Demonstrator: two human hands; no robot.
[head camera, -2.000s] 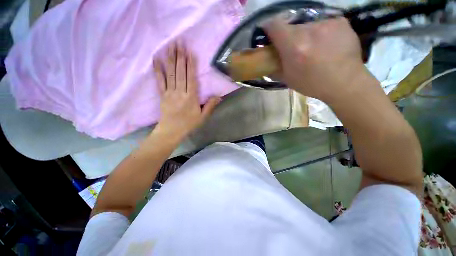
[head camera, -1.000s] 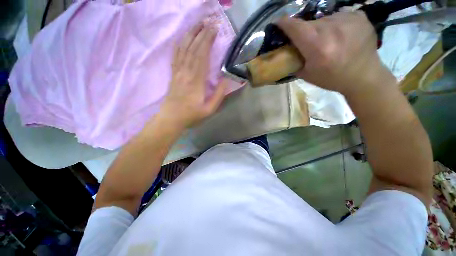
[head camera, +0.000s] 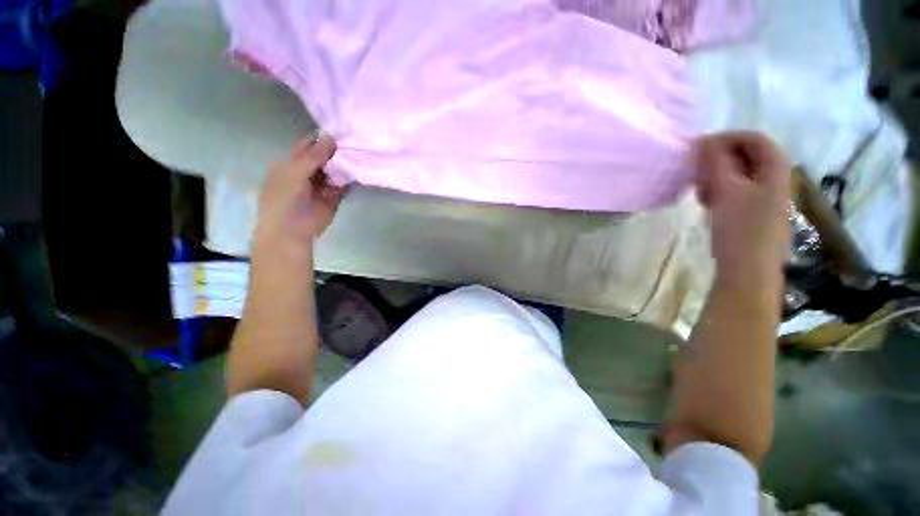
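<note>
A light-pink garment (head camera: 504, 111) lies stretched over the pale padded pressing board (head camera: 444, 237), its near edge pulled nearly straight. My left hand (head camera: 301, 191) pinches the garment's near left corner. My right hand (head camera: 741, 176), slightly blurred, grips its near right end. The iron (head camera: 822, 227) stands at the right, beside my right forearm and partly hidden by it. The garment's far side is cut off by the top of the picture.
The board's rounded end (head camera: 166, 91) is at the left, above a dark opening (head camera: 106, 222). A white cover cloth (head camera: 807, 91) lies at the right. A paper label (head camera: 210, 289) shows at the lower left. A thin pale cord (head camera: 868, 328) runs at the right.
My right hand has let go of the iron, now parked at the right, and has taken the garment's right end. My left hand has gone from lying flat to gripping the left corner. The view has shifted.
</note>
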